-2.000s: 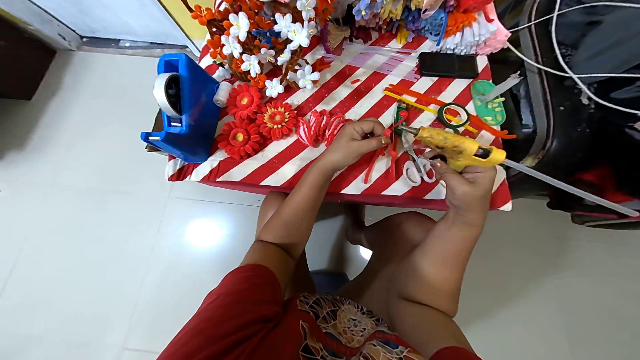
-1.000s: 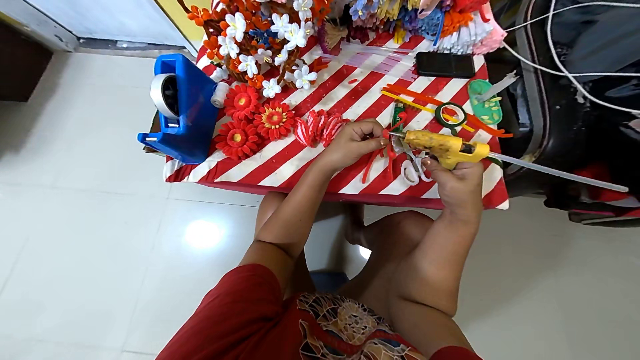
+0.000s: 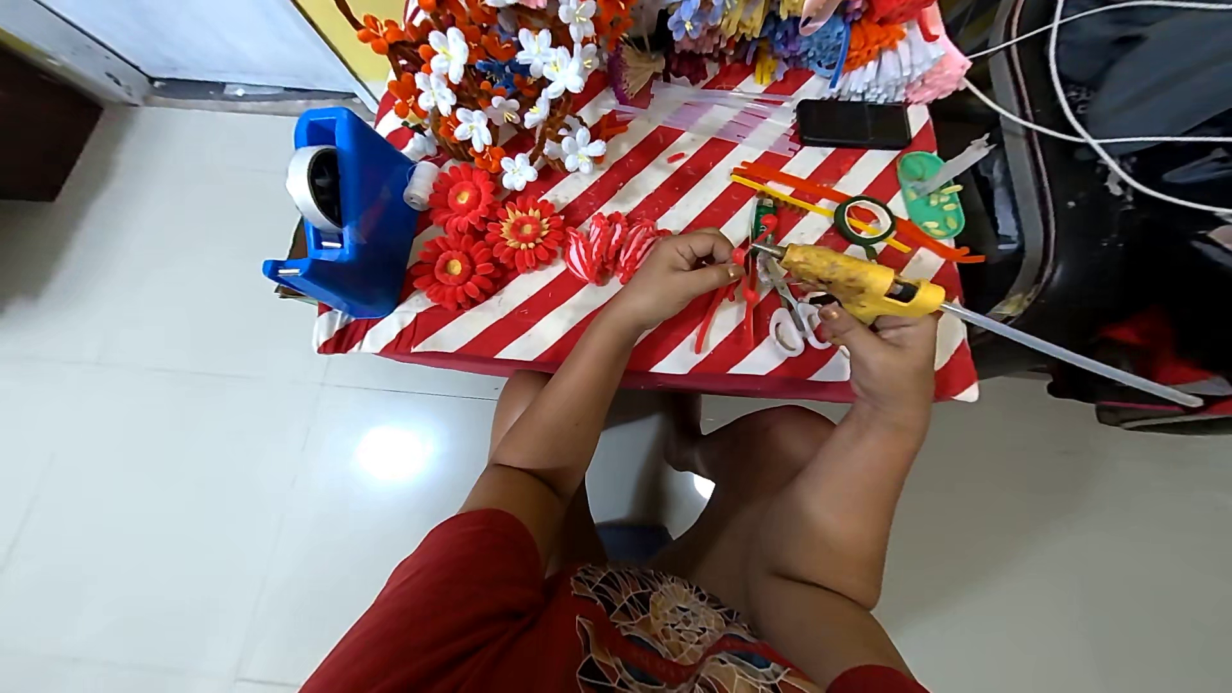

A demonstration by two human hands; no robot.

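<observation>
My right hand (image 3: 890,356) grips a yellow hot glue gun (image 3: 847,279), whose nozzle points left and whose long glue stick sticks out at the back. Close to the nozzle tip, my left hand (image 3: 679,279) pinches a small red piece (image 3: 739,258) between thumb and fingertips; whether the tip touches it I cannot tell. Red strips (image 3: 749,313) lie or hang just below these fingers. Scissors with white handles (image 3: 787,332) rest on the striped cloth under the glue gun. Left of my left hand are red-and-white loops (image 3: 606,248) and several red flowers (image 3: 525,233).
A blue tape dispenser (image 3: 371,221) stands at the table's left edge. Behind are white and orange flowers (image 3: 472,125) and bundles of coloured stems (image 3: 818,43). Toward the right lie a black phone (image 3: 853,125), a green tape roll (image 3: 864,220), orange strips (image 3: 818,197) and a green dish (image 3: 932,197).
The glue gun's nozzle has shifted slightly left, nearer the fingertips of my left hand. Both hands keep their holds.
</observation>
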